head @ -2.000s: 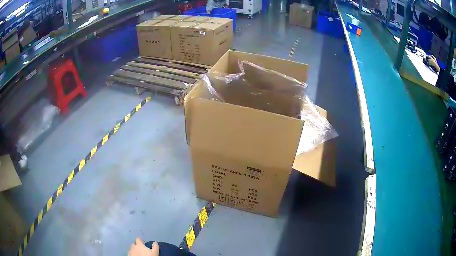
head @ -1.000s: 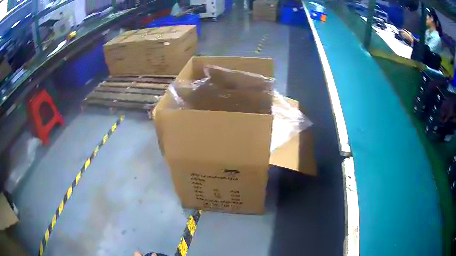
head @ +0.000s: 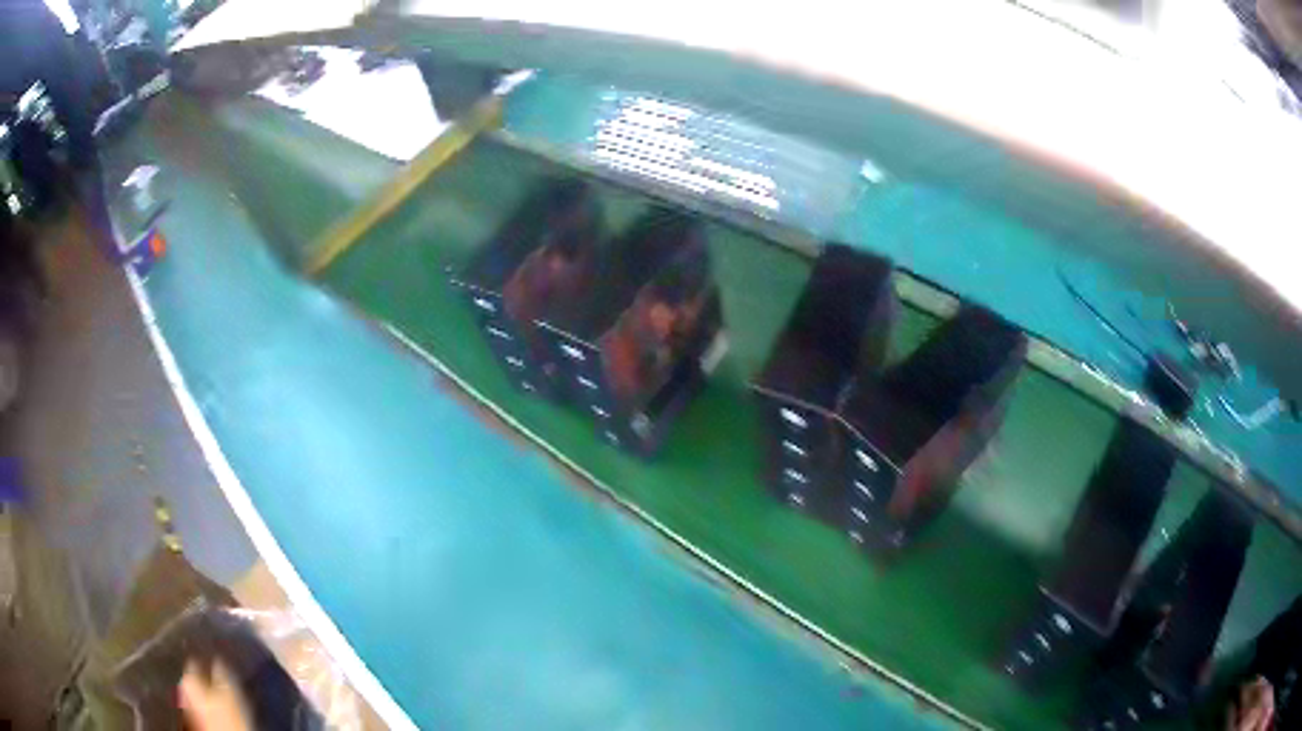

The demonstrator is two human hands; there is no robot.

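Observation:
The view is blurred. Black retail boxes (head: 824, 379) with small white marks stand in several separate groups on the dark green conveyor belt (head: 743, 500). My left hand (head: 214, 697) is small and blurred at the bottom left, over the brown shipping carton (head: 169, 588); its grip cannot be made out. My right hand (head: 1252, 708) is cut off at the bottom right corner, close to the nearest black boxes (head: 1128, 564); only part of it shows, and whether it touches them is unclear.
The blue-green side table (head: 414, 486) runs between the carton and the belt. A yellow bar (head: 407, 186) crosses the belt at its far end. A clear shiny sheet (head: 685, 154) and dark cables (head: 1171, 374) lie beyond the belt. Clear plastic liner (head: 317, 660) shows at the carton.
The view has swung right, from the open carton and aisle to the belt with black boxes. The carton now shows only at the bottom left. A hand has appeared at the bottom right.

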